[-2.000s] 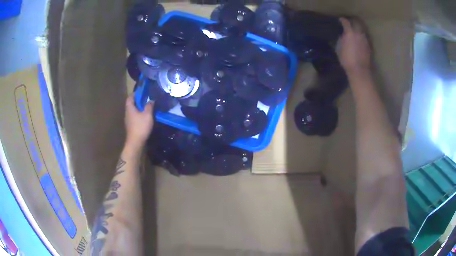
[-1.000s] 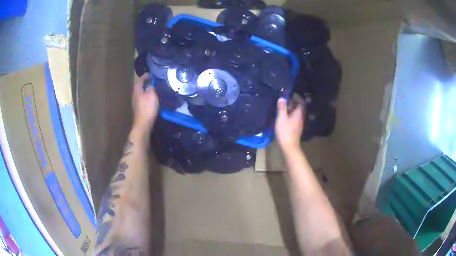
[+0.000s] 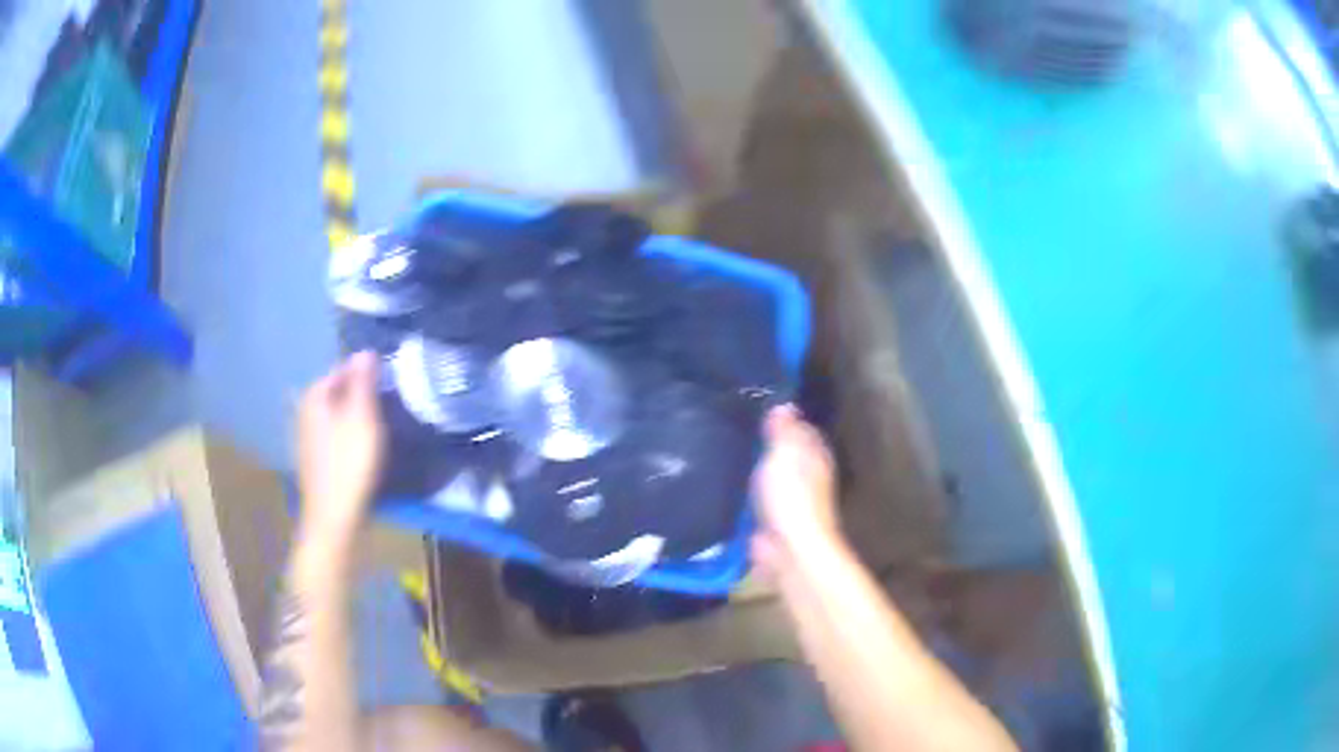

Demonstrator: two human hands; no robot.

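A blue tray (image 3: 797, 316) heaped with black round speaker plates (image 3: 705, 331) is held up in front of me, above an open cardboard box. Several plates near the tray's left and middle look shiny. My left hand (image 3: 341, 441) grips the tray's left side. My right hand (image 3: 796, 485) grips its right side. The picture is blurred, and the fingers under the rim are hidden.
The cardboard box (image 3: 646, 657) shows below the tray, with dark plates inside. A green-blue bench top (image 3: 1175, 382) curves along the right, bearing dark items at the back. Yellow-black tape (image 3: 336, 132) crosses the grey floor. Blue frame parts (image 3: 88, 243) stand at the left.
The tray has been lifted out of the box with both hands on its sides. My right hand first moved from the plates at the right to the tray. The view has swung towards the floor and bench.
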